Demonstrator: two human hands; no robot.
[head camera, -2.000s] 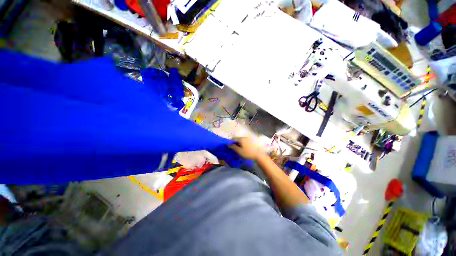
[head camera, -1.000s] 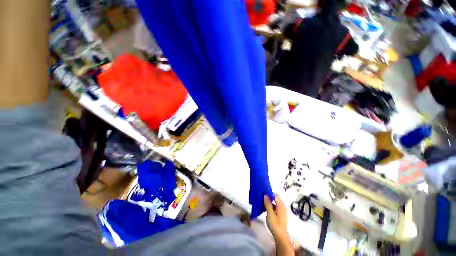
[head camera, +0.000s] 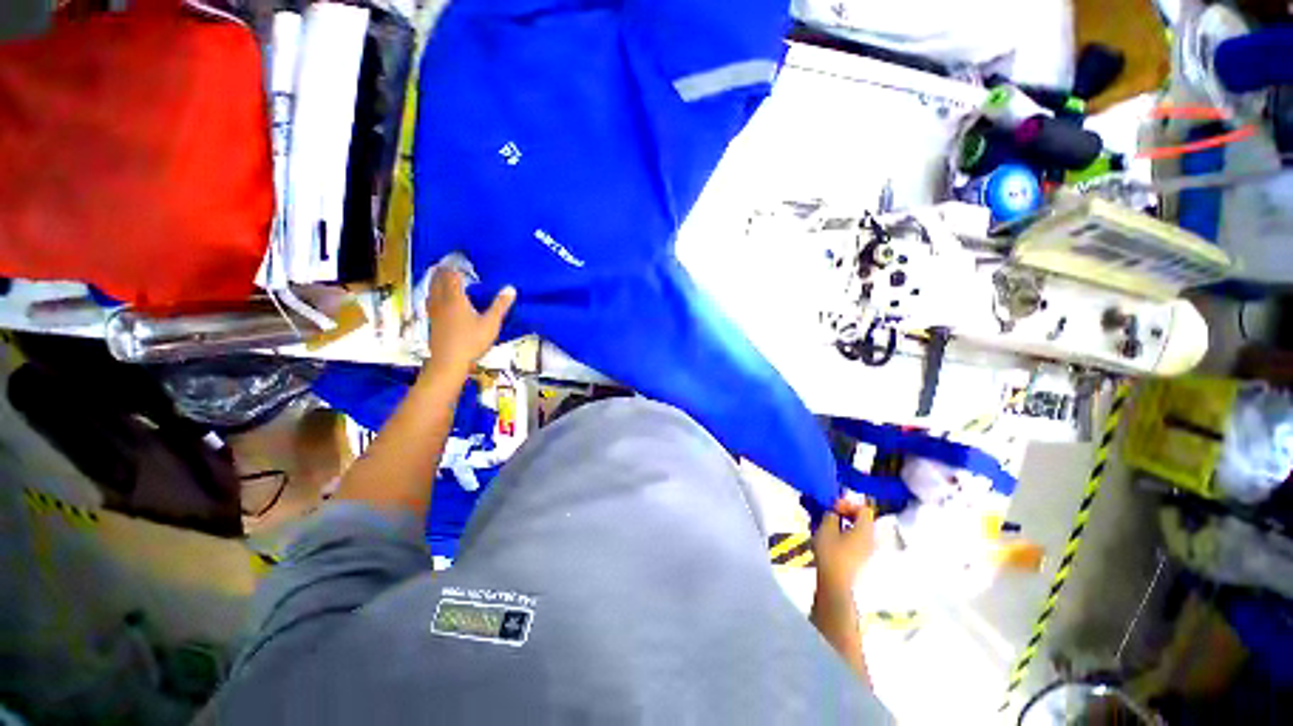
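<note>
A bright blue work jacket (head camera: 567, 156) with small white print lies spread on the white table (head camera: 837, 135). One sleeve (head camera: 730, 383) runs down to the right, off the table's near edge. A grey strip (head camera: 723, 80) crosses the other sleeve at the top. My left hand (head camera: 465, 315) is at the jacket's near left edge, thumb on the blue cloth, beside a pale patch. My right hand (head camera: 842, 539) pinches the end of the lower sleeve.
A sewing machine (head camera: 1106, 305) stands on the right, with black scissors (head camera: 868, 341) beside it. Red cloth (head camera: 135, 156) lies at the far left. Blue garments (head camera: 461, 489) sit below the table edge. A yellow basket (head camera: 1180, 433) is at the right.
The jacket has come down from the air and now lies spread on the table. My left hand has come into view on its near edge. My right hand still holds blue cloth.
</note>
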